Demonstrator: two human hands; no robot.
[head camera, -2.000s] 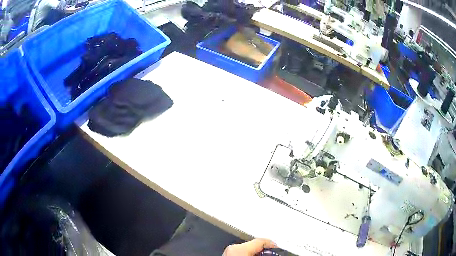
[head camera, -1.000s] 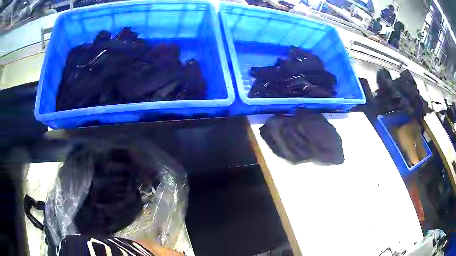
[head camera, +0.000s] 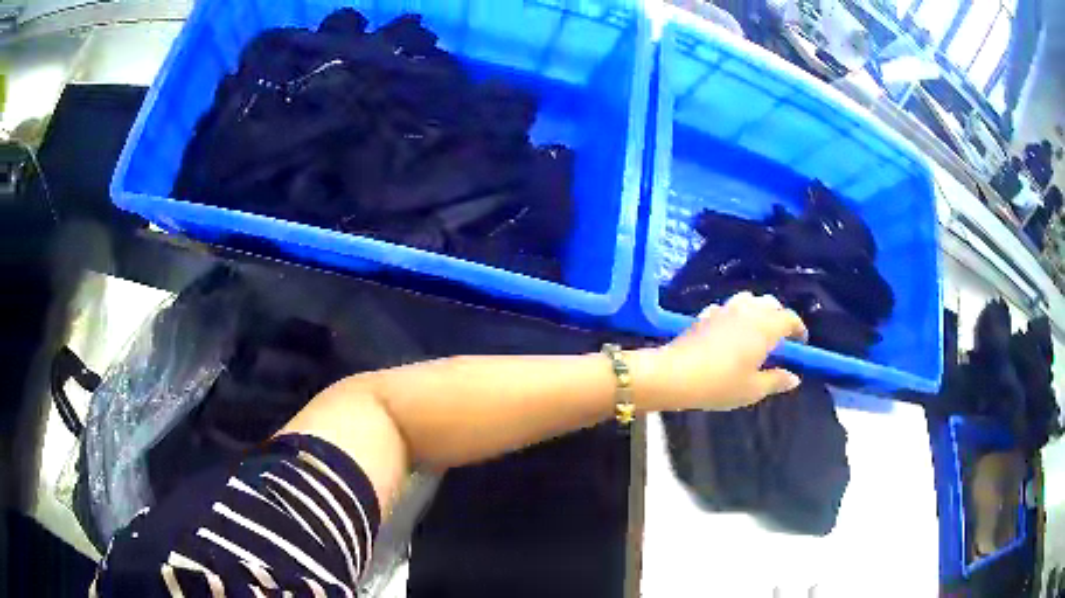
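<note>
My left hand reaches in from the lower left, with a bracelet at the wrist and a striped sleeve. It is over the front rim of the right blue bin; its thumb and fingers are apart and I see nothing held. Black fabric pieces lie in that bin, just beyond my fingers. A pile of flat black pieces lies on the white table, just below my hand, which covers part of its upper edge. My right hand is out of the picture.
A larger blue bin full of black pieces stands at upper left. A clear plastic bag with dark contents is at lower left, behind my arm. A small blue bin with a tan item stands at far right.
The view has swung left from the sewing machine to the bins and bag. My left arm, low at the bottom a second ago, now extends right to the right bin's rim.
</note>
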